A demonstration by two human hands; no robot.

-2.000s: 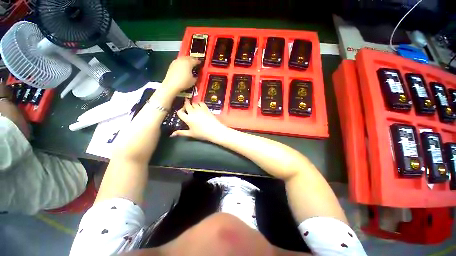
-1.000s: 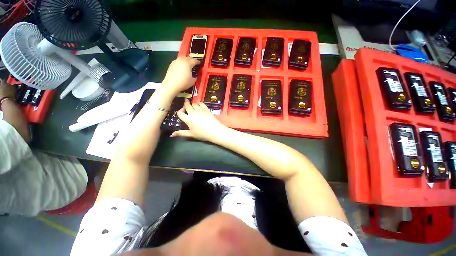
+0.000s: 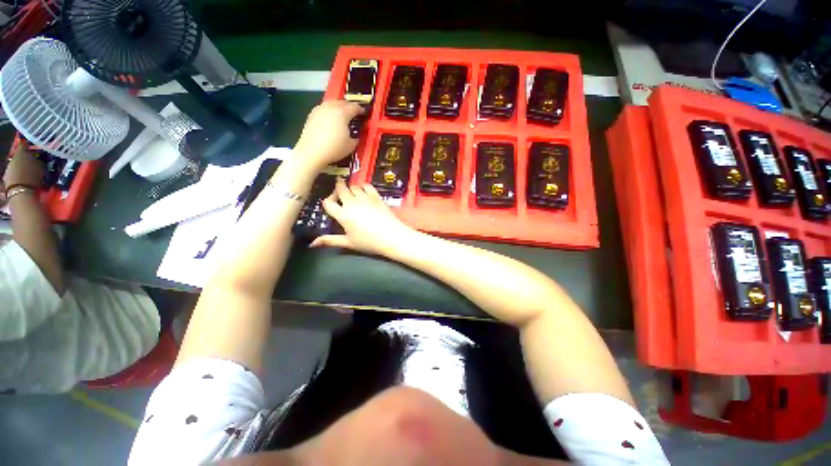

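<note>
An open flip phone (image 3: pixel 361 80) lies in the top left of the red tray (image 3: pixel 474 227), its gold-framed screen dark. My left hand (image 3: pixel 330 132) rests over its keypad and hides most of it. A second open flip phone (image 3: pixel 312 218) lies at the tray's lower left, keypad towards me, its screen part mostly under my hands. My right hand (image 3: pixel 363 218) touches this phone's right side, thumb low by the keypad. Whether either hand grips or only presses is hidden. Several closed black phones (image 3: pixel 495 173) with gold emblems fill the other pockets.
Stacked red trays (image 3: pixel 679 300) with labelled phones (image 3: pixel 743 271) stand at right. A black fan (image 3: pixel 132 41) and a white fan (image 3: pixel 64 100) stand at left. White paper (image 3: pixel 187 250), a black smartphone (image 3: pixel 259 185) and a white stick-like object (image 3: pixel 173 216) lie left. Another person's arm (image 3: pixel 35 218) reaches in at far left.
My hands and both open phones stay practically in place. The other person's arm at far left has reached further in, over the red tray there.
</note>
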